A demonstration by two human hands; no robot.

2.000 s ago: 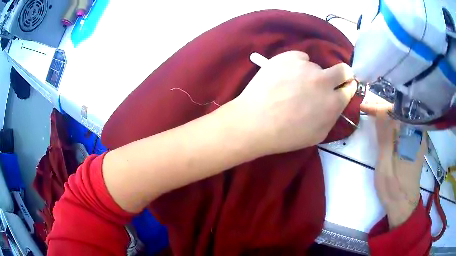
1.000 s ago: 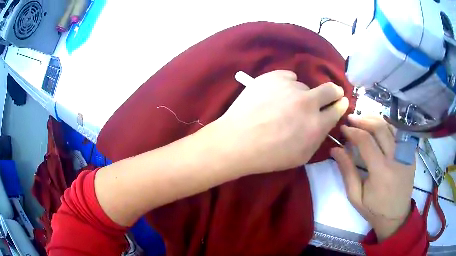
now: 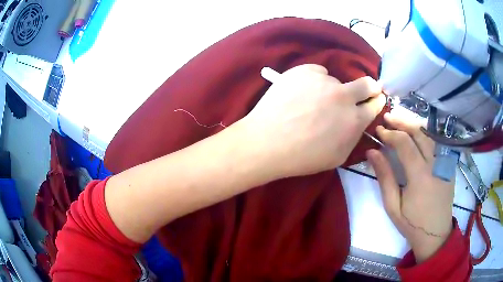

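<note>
A dark red garment [image 3: 220, 71] lies bunched on the white table and hangs over its front edge. My left hand [image 3: 314, 121] pinches the garment's edge beside the presser foot [image 3: 389, 101]. The same fist holds a thin tool with a pale handle [image 3: 270, 75]; its metal shaft [image 3: 374, 137] sticks out below. My right hand [image 3: 411, 176] lies palm down at the needle area, fingers spread, fingertips near the fabric edge; whether it grips cloth is unclear. The white machine head [image 3: 435, 49] with blue stripes is above. A loose pale thread [image 3: 196, 119] lies on the garment.
Scissors with a red handle loop [image 3: 479, 234] and a yellow one [image 3: 495, 204] lie at the right. Thread cones [image 3: 74, 19] stand at the far left corner. Dark red pieces [image 3: 55, 193] hang at left beside something blue. A measuring strip [image 3: 375, 266] runs along the table's front edge.
My right hand has come from beneath the machine head, further right, to nearer my left hand, fingers now spread. My left hand and the garment have shifted slightly left.
</note>
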